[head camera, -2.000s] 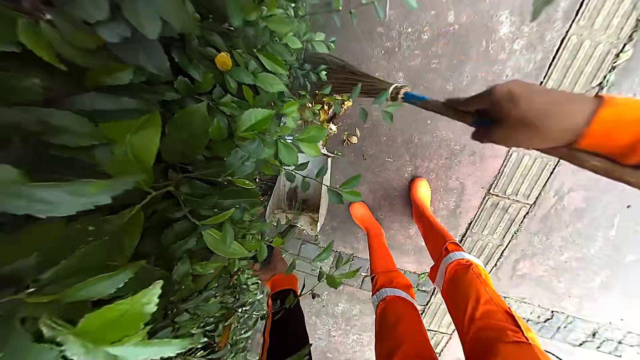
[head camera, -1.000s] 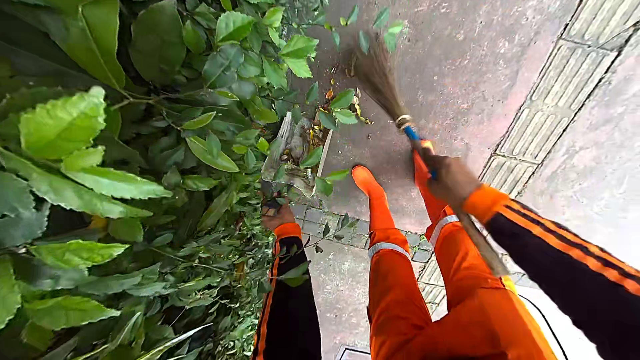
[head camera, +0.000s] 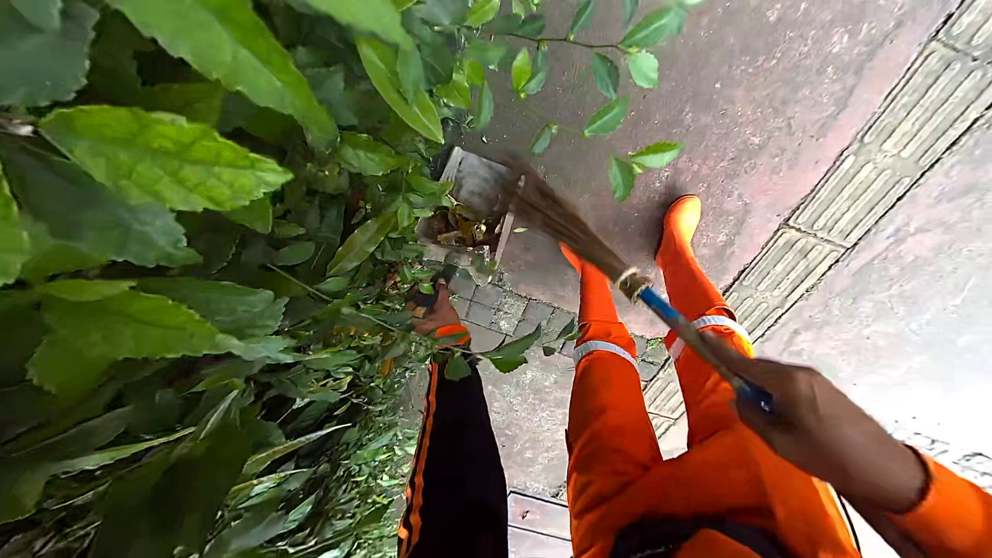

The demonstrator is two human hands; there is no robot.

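My right hand (head camera: pixel 806 426) is closed around the wooden handle of a stick broom (head camera: pixel 570 229), whose bristles reach the right edge of a dustpan (head camera: pixel 477 182). Blue wrapping shows on the handle, and a light band ties the bristles. Inside the dustpan lie dry leaves (head camera: pixel 465 230), mostly toward its near end. My left hand (head camera: pixel 435 310) grips the dustpan's dark handle (head camera: pixel 446 275) beside the hedge, partly hidden by leaves.
A leafy green hedge (head camera: pixel 155 310) fills the left side, its twigs hanging over the dustpan. Grooved paving tiles (head camera: pixel 876 178) cross the reddish pavement (head camera: pixel 744 101) at right. My orange boots (head camera: pixel 682 221) stand near the broom.
The broom's bristles have moved from beyond the dustpan's far end to its right edge. The gathered leaves now show more plainly inside the dustpan. The view has shifted.
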